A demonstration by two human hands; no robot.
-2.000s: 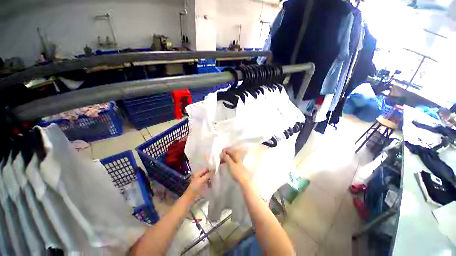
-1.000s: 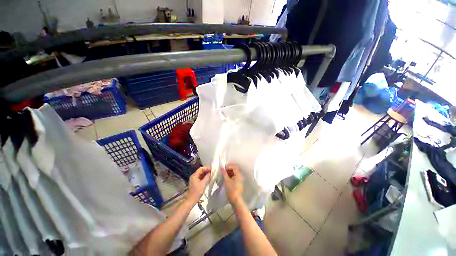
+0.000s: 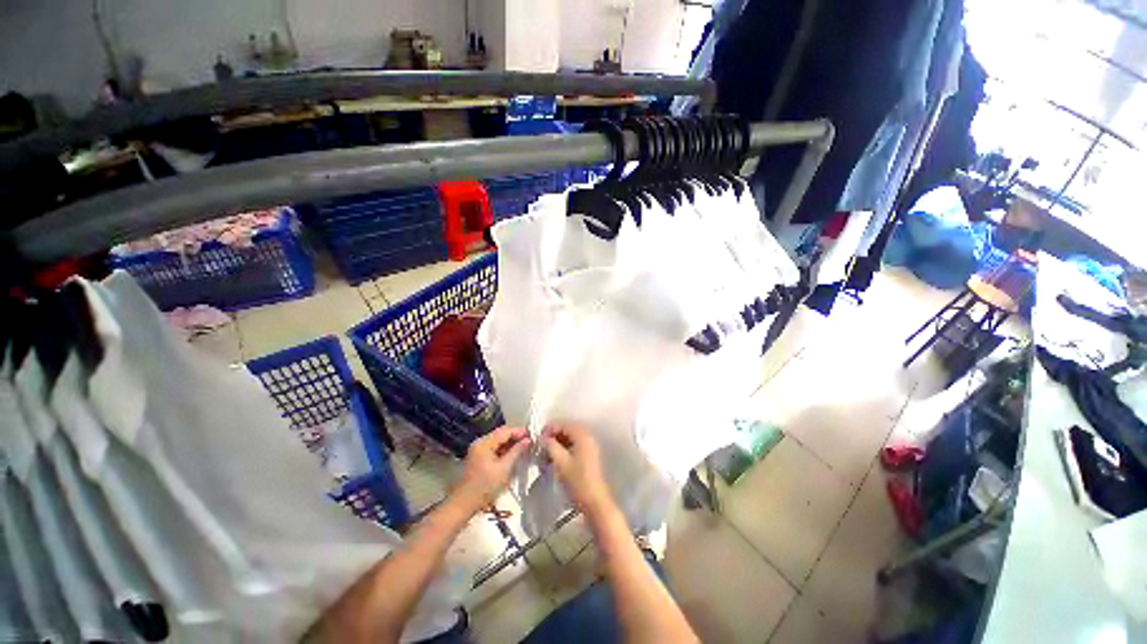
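A white sleeveless blouse (image 3: 585, 359) hangs on a black hanger at the front of a bunch of similar white blouses on the grey rail (image 3: 415, 170). My left hand (image 3: 496, 458) pinches one edge of its front placket (image 3: 538, 390) low down. My right hand (image 3: 572, 460) pinches the other edge. The fingertips of both hands are close together at the placket. Any button between them is too small to see.
More white blouses (image 3: 189, 466) hang at the left. Beyond the rail stand blue crates (image 3: 434, 403), one with dark red cloth, and a red stool (image 3: 465, 218). Dark garments (image 3: 824, 107) hang at the upper right. A worktable (image 3: 1050, 554) with cloth is at the right.
Both hands first moved down the placket from higher up. Since the second frame they have come closer together, and the two placket edges now meet at the fingertips.
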